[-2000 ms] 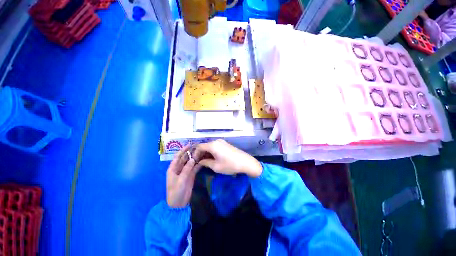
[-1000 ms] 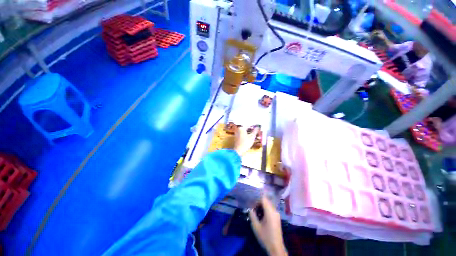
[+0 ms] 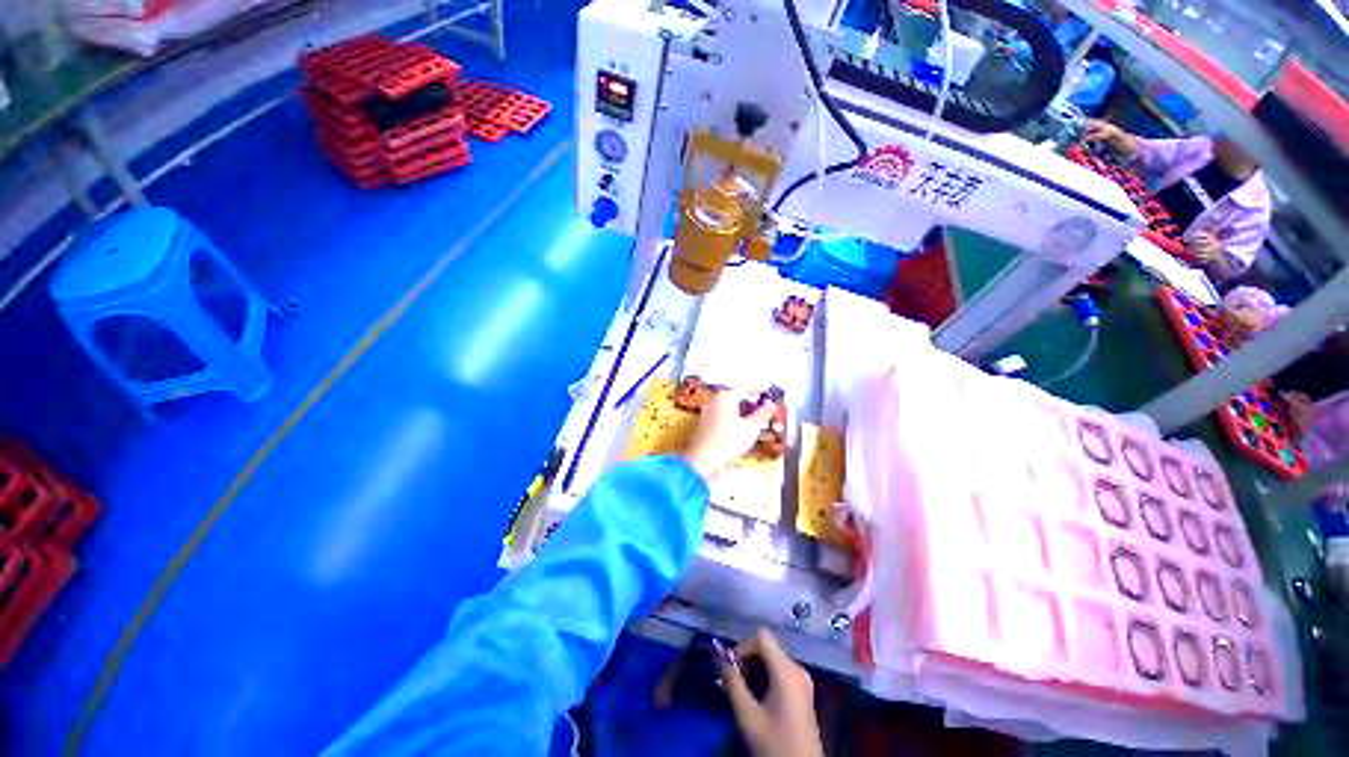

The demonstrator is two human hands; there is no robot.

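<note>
My left hand (image 3: 722, 432) reaches over the gold plate (image 3: 660, 423), its fingertips at the right copper-brown fixture block (image 3: 772, 429). Whether it grips anything there is hidden. Another copper-brown block (image 3: 692, 394) sits just left of the fingers. My right hand (image 3: 778, 701) is low, in front of the machine's front edge, cut off by the bottom of the picture. It holds a small dark, shiny part (image 3: 725, 660), likely a ring, at its fingertips. The gold press head (image 3: 713, 234) is above and behind the plate.
A tall stack of pink-white trays (image 3: 1021, 555) stands right of the press, with dark rings (image 3: 1147, 648) in its right-hand pockets. A spare copper block (image 3: 795, 312) lies behind the plate. A blue stool (image 3: 170, 311) and red crates (image 3: 382, 116) are left. People in pink sleeves (image 3: 1243, 207) work far right.
From both hands together around a ring, my left hand has gone forward to the fixture. My right hand has drawn lower over the last second. The view has tilted up.
</note>
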